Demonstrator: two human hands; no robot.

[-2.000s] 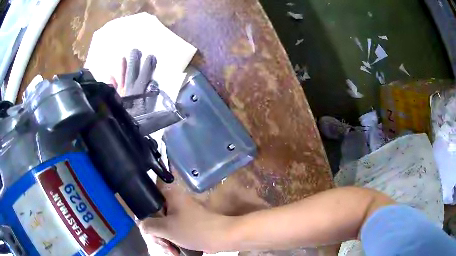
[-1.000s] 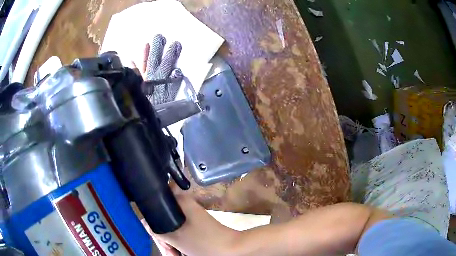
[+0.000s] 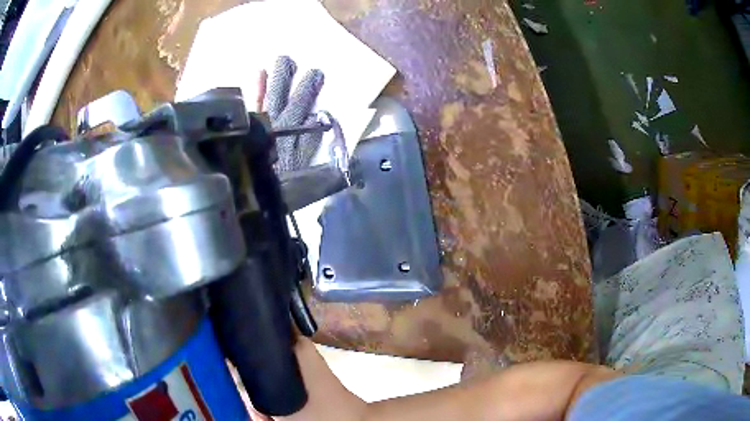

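Note:
The cutting machine (image 3: pixel 156 222), with a grey metal motor, black cylinder and blue housing, fills the left side. Its flat grey base plate (image 3: pixel 378 226) lies at the near corner of a white layered stack (image 3: pixel 280 41). My left hand (image 3: pixel 296 111), in a grey mesh glove with one bare finger showing, lies on the stack behind the blade guard, fingers slightly apart. The machine hides its lower part. My bare right hand (image 3: pixel 325 382) reaches in from the lower right and is closed at the machine's side behind the black cylinder; its fingers are mostly hidden.
Another white piece (image 3: pixel 395 374) lies on the brown table (image 3: pixel 510 214) near my right forearm. White tubes (image 3: pixel 74 62) lie at the upper left. The table edge curves down the right. Beyond it are scraps on the green floor (image 3: pixel 592 107), a yellow box (image 3: pixel 699 197) and speckled cloth (image 3: pixel 674 312).
In the picture, the machine, base plate, stack and gloved hand have shifted right. The base plate has turned slightly against the stack. The white piece near my forearm shows more.

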